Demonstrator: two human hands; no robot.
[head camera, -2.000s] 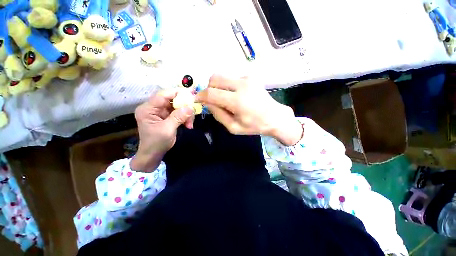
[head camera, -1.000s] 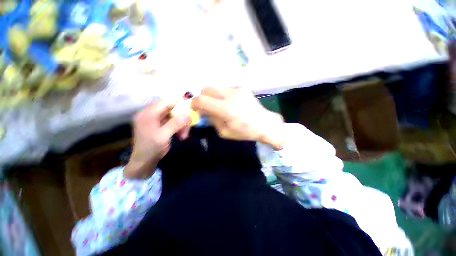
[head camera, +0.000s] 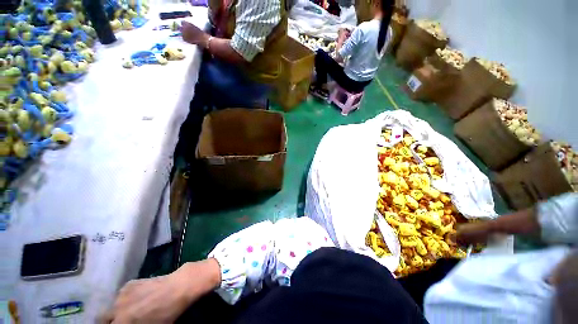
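My right hand (head camera: 155, 297) is at the bottom left, by the table edge, in a white dotted sleeve cover. Its fingers are blurred and cut off by the picture's lower edge, so I cannot tell whether it holds anything. My left hand is out of view. The plush piece is not visible in my hand. The blue-handled thread snips (head camera: 62, 309) lie on the table left of my hand. The dark smartphone (head camera: 52, 256) lies just beyond them. A white sack (head camera: 339, 180) full of yellow parts (head camera: 409, 196) stands on the floor to my right.
The pale cloth-covered table (head camera: 114, 158) runs along the left, with a blue and yellow plush heap (head camera: 38, 69). An open cardboard box (head camera: 244, 171) stands beside it. Another person's hand (head camera: 485, 233) is at the sack. Two people sit farther back; filled boxes line the right.
The view has swung right, from my two hands at the plush piece to the floor and sack. My left hand has left the picture; my right hand now shows at the lower left.
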